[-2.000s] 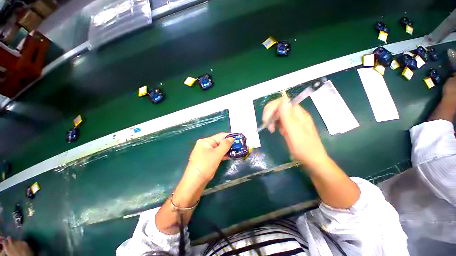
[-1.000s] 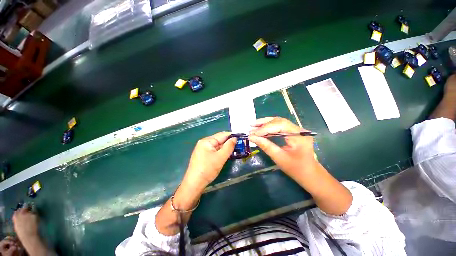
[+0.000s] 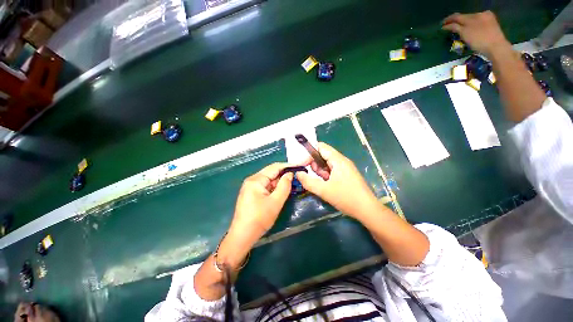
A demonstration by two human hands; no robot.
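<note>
My left hand (image 3: 264,196) holds a small black device unit with a blue inside (image 3: 297,185) at the middle of the bench. My right hand (image 3: 336,182) touches the unit from the right, thumb at its upper edge. It also grips dark slim tweezers (image 3: 312,153), whose blunt end points up and away from me. Their tips are hidden by my fingers. Fingers of both hands cover much of the unit. A white paper strip (image 3: 300,139) lies just beyond and partly under my hands.
Two white strips (image 3: 414,133) (image 3: 472,116) lie right on the green bench. Past the pale rail (image 3: 251,134), units with yellow-edged white pieces (image 3: 325,70) sit on the green belt (image 3: 264,56). More units cluster at far right, under another person's arm (image 3: 512,82). Another hand (image 3: 36,312) shows lower left.
My right hand has come in from the upper right to the unit, and the tweezers have swung from level to upright. Belt units have shifted left. A person's arm has reached over the right side.
</note>
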